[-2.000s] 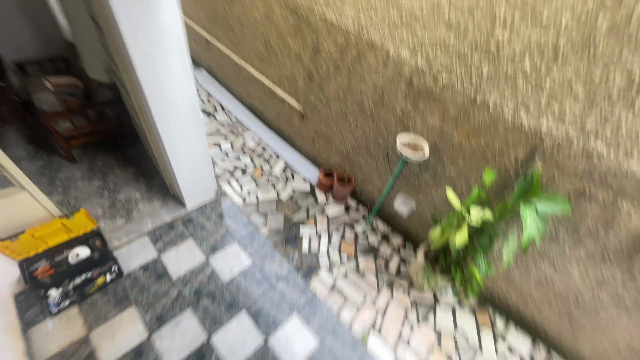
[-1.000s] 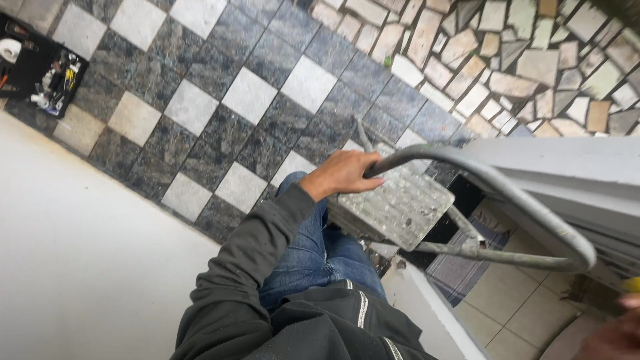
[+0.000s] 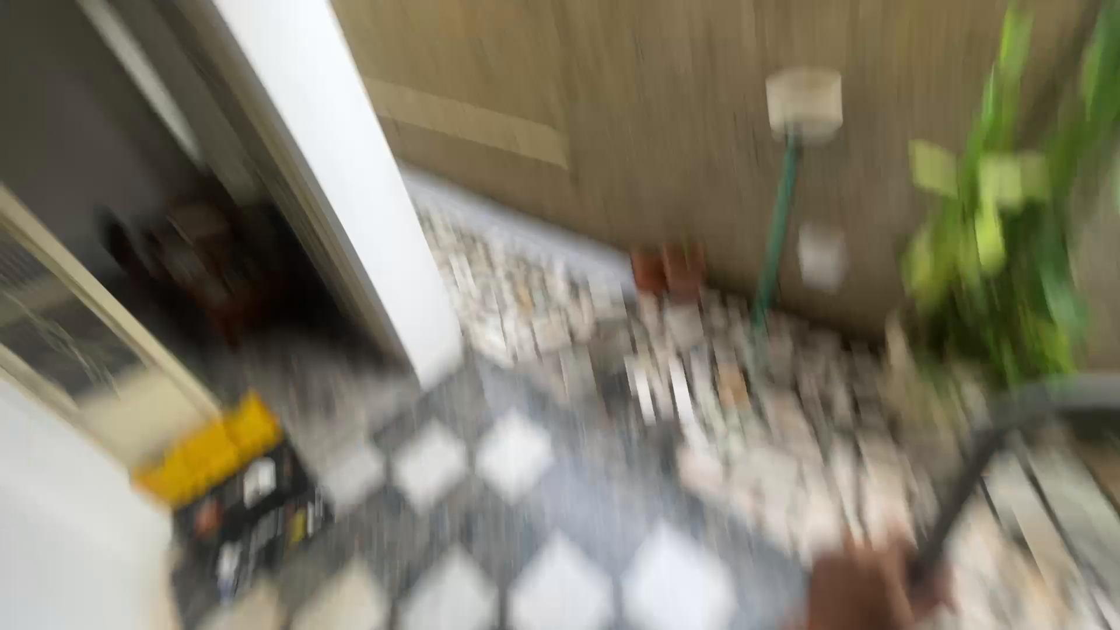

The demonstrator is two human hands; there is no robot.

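The view is strongly blurred. At the bottom right, my left hand (image 3: 862, 586) is closed around the grey tubular rail (image 3: 962, 472) of a metal step ladder. The rail bends up and out past the right edge, and most of the ladder is out of view. My right hand does not show.
An open toolbox with a yellow lid (image 3: 210, 451) stands on checkered floor tiles (image 3: 560, 582) at left, near a white pillar (image 3: 359, 192). Stone paving, terracotta pots (image 3: 682, 269), a green pole (image 3: 777, 232) and a leafy plant (image 3: 1006, 254) line the wall.
The view has swung up from my body and the ladder to the toolbox and wall. My right hand, blurred at the right edge one second ago, is out of view. My left hand stays on the rail.
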